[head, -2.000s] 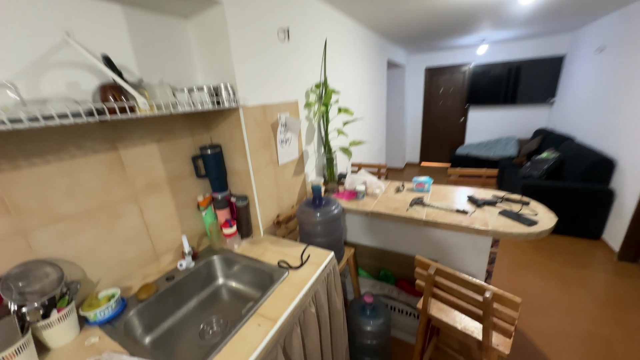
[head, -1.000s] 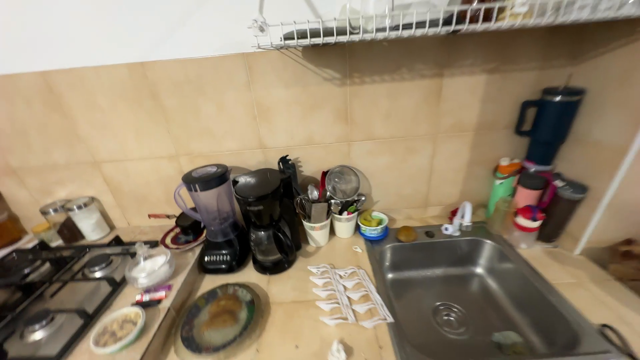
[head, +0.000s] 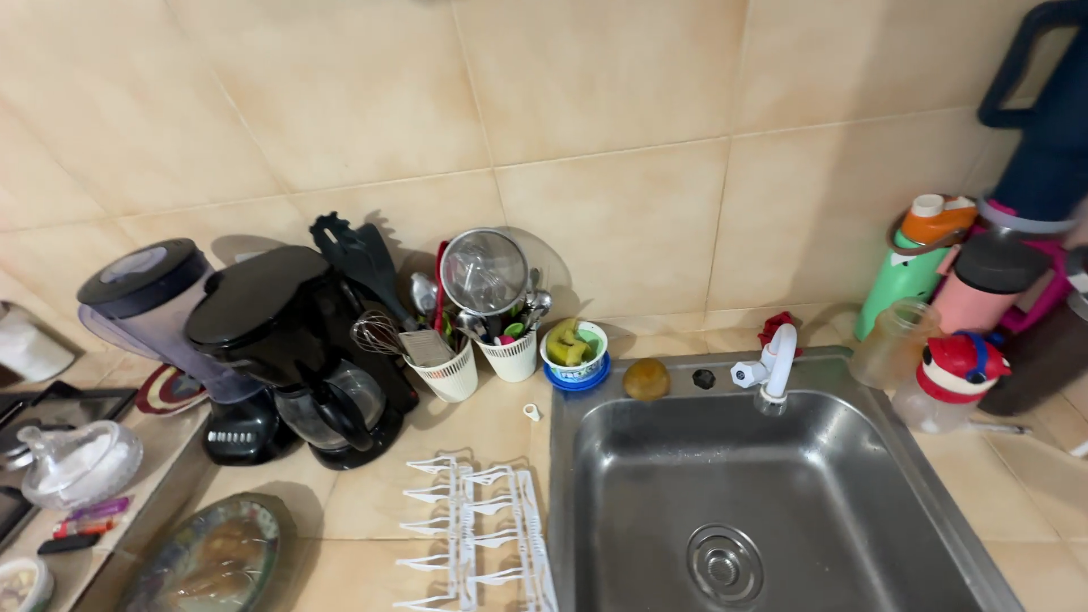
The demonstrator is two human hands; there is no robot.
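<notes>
Neither my left hand nor my right hand shows in the head view. A stainless steel sink is set into the tiled counter, with a white faucet at its back edge. Left of the sink lies a white plastic rack. A tub holding a green and yellow sponge stands by the sink's back left corner, and a round brown object rests on the rim. Farther left are two white utensil cups, a black coffee maker and a blender.
Bottles, among them a green one and a pink one, crowd the right corner. A covered plate sits at the lower left. Beside the stove are a glass sugar bowl and lighters. The tiled wall rises behind the counter.
The view has swung left from the dining counter and room to the sink, then moved in closer and lower. No object has plainly been moved.
</notes>
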